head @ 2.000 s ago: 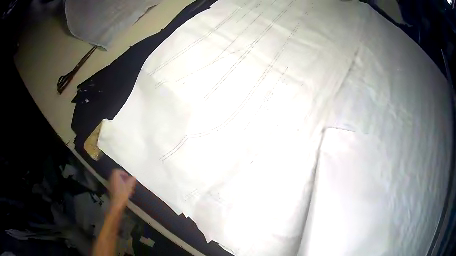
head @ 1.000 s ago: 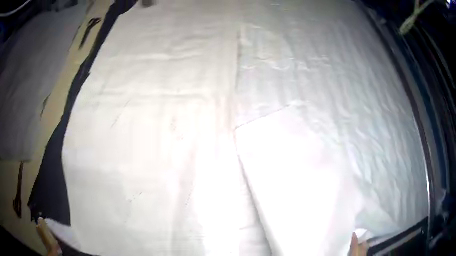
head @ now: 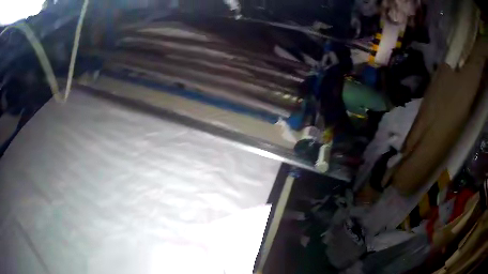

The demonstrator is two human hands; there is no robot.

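Observation:
White fabric (head: 134,176) covers the table in the lower left and middle of the view. It has soft ripples, and its lower part glares white under the light. Its right edge lies beside a dark strip and the pale table edge (head: 275,219). A long grey metal rail (head: 214,132) runs along its far side. Neither of my hands is in view.
Parallel bars and a blue strip (head: 214,100) lie beyond the rail. Large brown rolled material (head: 441,126) stands at the right. Yellow-black tape (head: 420,206) and a heap of grey cloth or scraps (head: 374,246) show at the lower right.
The view has swung right, from the fabric to the rail and the cluttered area beyond the table's end. Both hands, seen at the near edge a second ago, have left the picture.

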